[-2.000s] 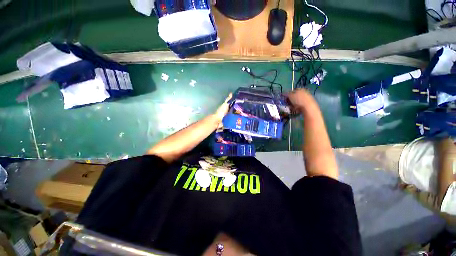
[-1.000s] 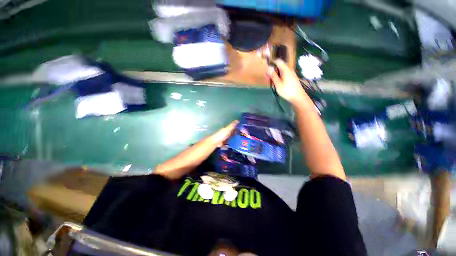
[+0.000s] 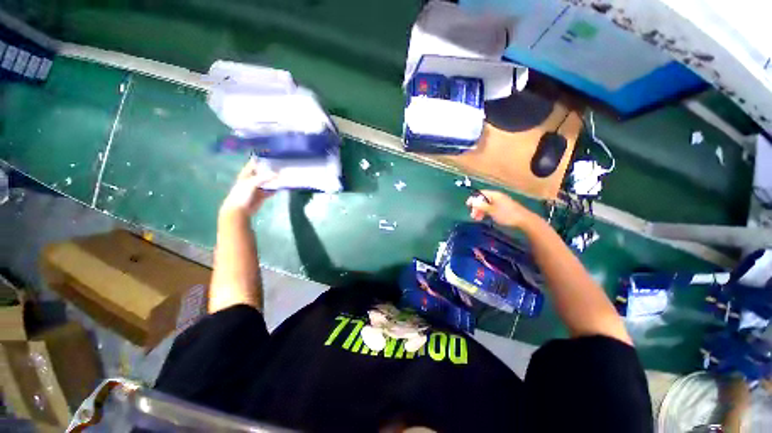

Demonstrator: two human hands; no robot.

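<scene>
My left hand (image 3: 243, 196) grips the lower edge of an open blue box (image 3: 298, 171) with white inside and a raised white lid, at the left of the bench. My right hand (image 3: 501, 210) is closed, with a thin dark item, possibly a cable end, at its fingertips; it is too small to tell. Just below it, a blue printed retail box (image 3: 491, 272) lies tilted near my chest. A second blue printed box (image 3: 433, 298) lies beside it at the bench's front edge, partly overlapped.
An open white-lined carton (image 3: 444, 127) holding blue boxes stands at the back, beside a brown board (image 3: 516, 161) with a mouse (image 3: 549, 155). A monitor (image 3: 609, 63) is behind. Cables (image 3: 578, 221) and more blue boxes (image 3: 647, 296) lie right. Brown cartons (image 3: 127, 283) are on the floor left.
My left hand has left the printed boxes by my chest and now holds the open box at left, which is raised or tilted. My right hand has come back from beside the mouse. The view has turned left.
</scene>
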